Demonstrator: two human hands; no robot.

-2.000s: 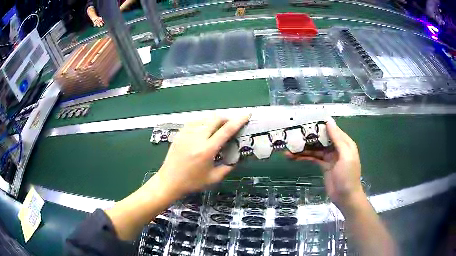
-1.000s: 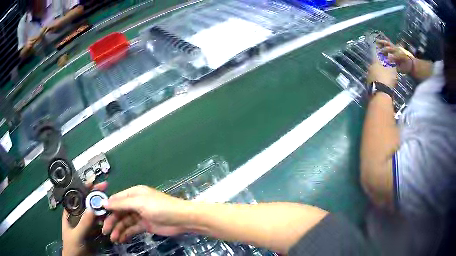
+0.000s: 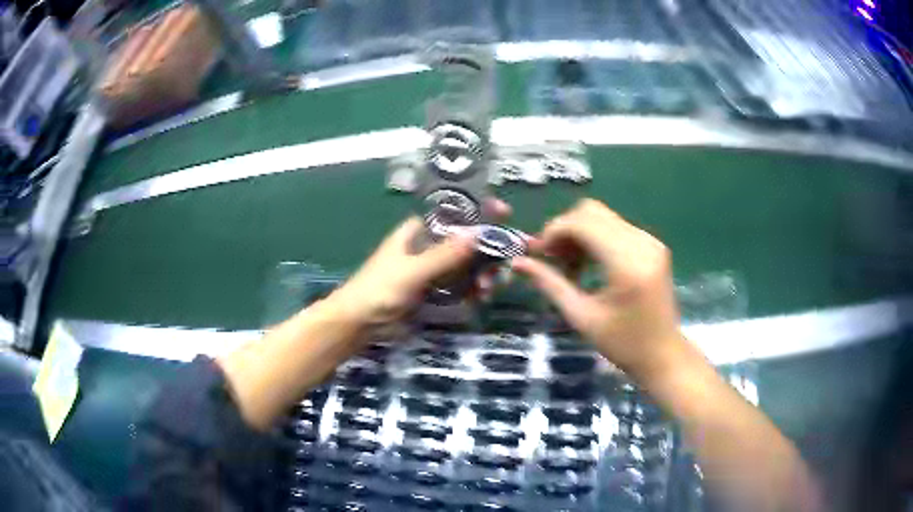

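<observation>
My left hand (image 3: pixel 400 275) holds a grey metal strip holder (image 3: pixel 459 100) that stands lengthwise away from me, with dark round components (image 3: pixel 452 148) in its pockets. My right hand (image 3: pixel 613 275) pinches a round component (image 3: pixel 500 241) with a pale ring, tilted, beside the holder's right edge; my left fingertips are close to it or touching. A blister tray (image 3: pixel 481 420) with rows of dark-filled slots lies below my hands at the near edge. The picture is blurred, and my left fingers behind the holder are partly hidden.
Another metal strip holder (image 3: pixel 544 163) lies on the belt behind the held one. A yellow paper slip (image 3: pixel 58 382) is at the near left, a copper-orange stack (image 3: pixel 158 62) at the far left. Clear trays (image 3: pixel 801 75) lie at the far right.
The view has swung back left from the neighbouring worker. The holder, flat side up two seconds ago, now shows its round components. My right hand still has the pale-ringed component.
</observation>
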